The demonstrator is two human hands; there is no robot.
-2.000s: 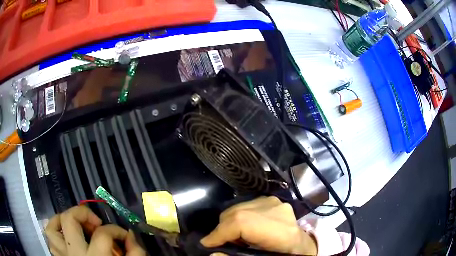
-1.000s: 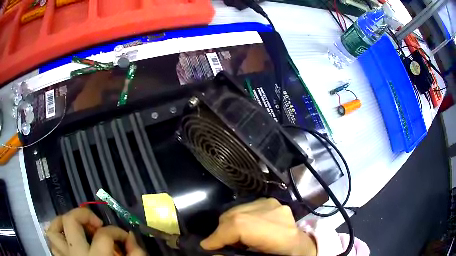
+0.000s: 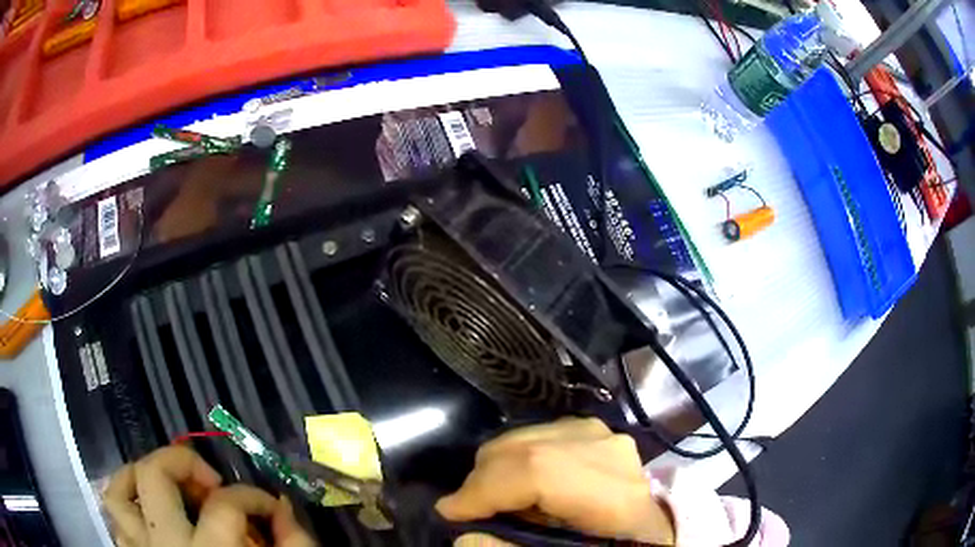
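Note:
My right hand [image 3: 561, 486] at the bottom centre grips the black handle of a soldering iron [image 3: 412, 513]. Its thin shaft points left across a yellow pad [image 3: 344, 449] towards the lower end of a narrow green circuit board [image 3: 257, 449]. Whether the tip touches the board is hard to tell. A red wire [image 3: 200, 435] runs from the board towards my left hand [image 3: 192, 502], which is bent at the bottom left edge. Its fingers close around an orange battery cell, mostly hidden, with only a bit showing between them.
A black fume fan [image 3: 481, 310] stands beside the work on a dark printed mat [image 3: 321, 171]. Red-orange tray [image 3: 246, 53] lies at the upper left. Loose green boards [image 3: 272, 182] lie behind. A blue bin [image 3: 839, 203], bottle [image 3: 764, 80] and wired orange cell [image 3: 748, 223] are at the right.
The circuit board's lower end and the iron's shaft have shifted slightly relative to the yellow pad. Both hands keep their grip and have barely moved.

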